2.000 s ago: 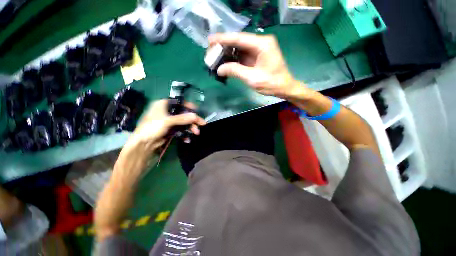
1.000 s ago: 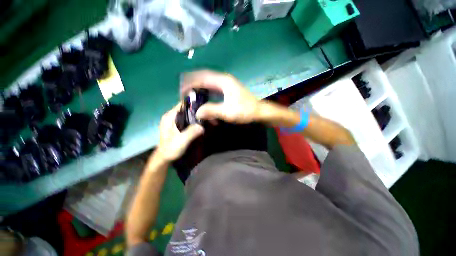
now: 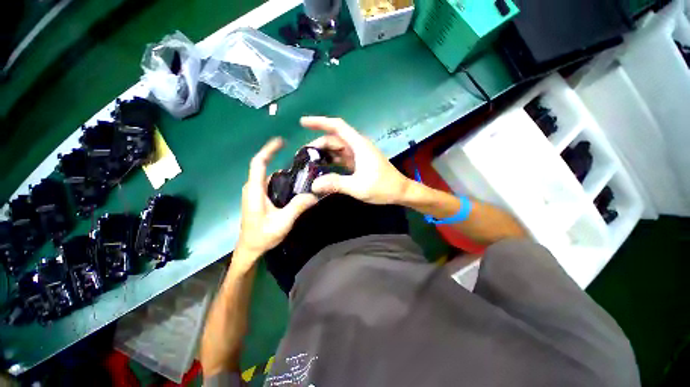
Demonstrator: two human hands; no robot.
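A small glossy black housing (image 3: 304, 175) with a pale, shiny part on it is held between my two hands, just over the bench's near edge. My left hand (image 3: 265, 208) has its thumb and palm against the housing's left end, with the index finger raised off it. My right hand (image 3: 362, 168) grips the right end with its thumb below and its lower fingers behind; the index finger sticks out above. The fingers hide part of the housing. I cannot tell whether any tiny part is between the fingertips.
Rows of black units (image 3: 113, 246) stand at the left beside a yellow paper slip (image 3: 162, 160). Plastic bags (image 3: 257, 68), a carton (image 3: 382, 21) and a green box (image 3: 461, 30) lie along the back. A white foam tray (image 3: 529, 189) holding black units is at the right.
The hands came together around the housing, and the white part that was in my right hand now seems to be against it. The left fingers have since spread. The view has shifted.
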